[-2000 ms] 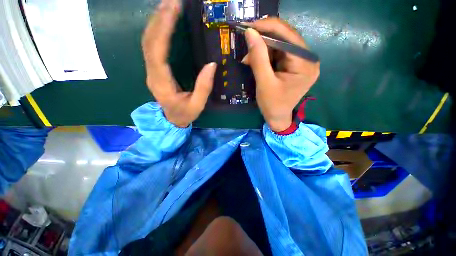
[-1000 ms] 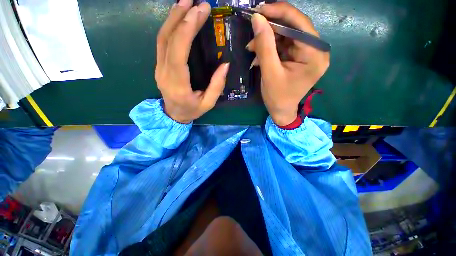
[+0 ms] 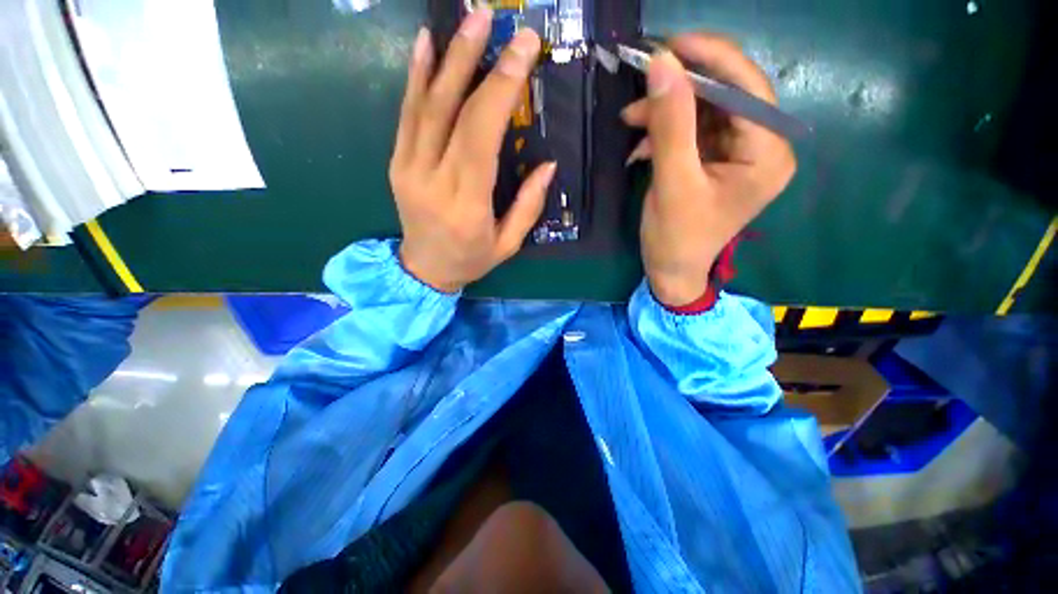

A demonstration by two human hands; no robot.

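An open phone [image 3: 566,145] lies in a black phone tray [image 3: 613,174], cut off by the top edge. It shows silver and blue board parts at the top and an orange flex cable [image 3: 522,107]. My left hand [image 3: 458,163] lies over the phone's left side, an index fingertip touching the board area, and holds nothing that I can see. My right hand [image 3: 714,157] holds tweezers [image 3: 731,98] right of the phone. Their tips are over the tray's right side. Whether the tips hold anything cannot be told.
A white liner sheet [image 3: 174,93] with a small black mark lies at the left beside a thick stack of sheets [image 3: 58,116]. Yellow tape lines [image 3: 114,255] cross the green bench. Below the bench are a blue crate [image 3: 905,447] with cardboard and grey bins at lower left.
The tweezers have moved right, off the phone's board. My left hand has shifted right, and its index finger now rests over the board area. The view has shifted slightly.
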